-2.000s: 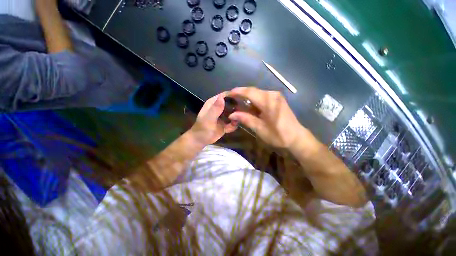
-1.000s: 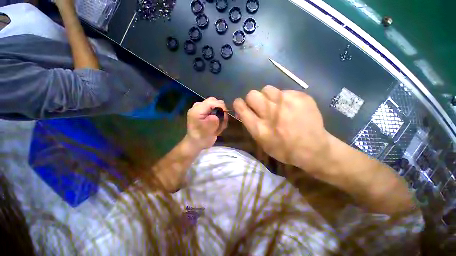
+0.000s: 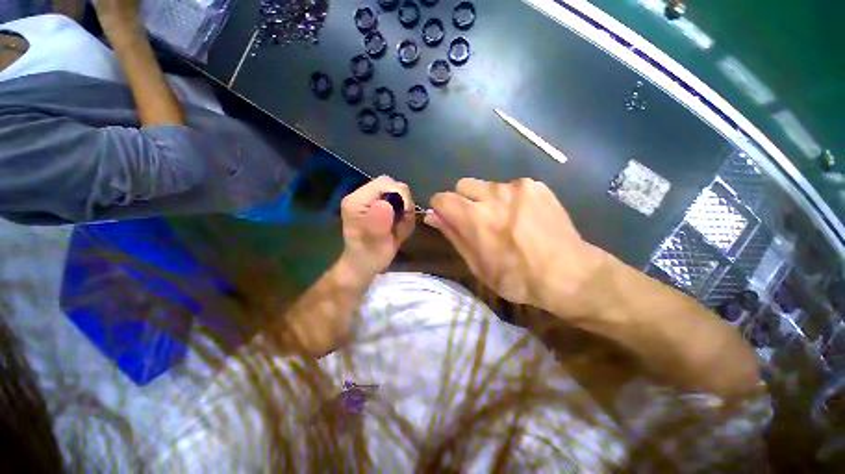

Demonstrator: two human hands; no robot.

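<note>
My left hand [image 3: 372, 225] holds a black ring part [image 3: 395, 205] between thumb and fingers at the bench edge. My right hand [image 3: 519, 236] is closed around a tool that looks like a precision screwdriver; its thin metal shaft [image 3: 421, 211] points left to the ring part, and its handle is hidden in the palm. I cannot tell if the tip touches the ring. Several more black ring parts [image 3: 409, 52] lie loose on the bench. Pale, slim tweezers [image 3: 530, 136] lie to their right.
A whitish speckled square [image 3: 640, 187] and tiny dark specks [image 3: 635, 97] lie at right. A compartment tray [image 3: 718, 218] holds black pieces. A heap of small black parts [image 3: 292, 20] lies at the back left, near a clear tray [image 3: 190, 23]. A seated person [image 3: 120, 139] is at left, above a blue bin or bag [image 3: 130, 301].
My hands were close together two seconds ago; my right hand has since drawn back right. Over the last second the thin shaft has come into clearer view and the left hand has turned slightly.
</note>
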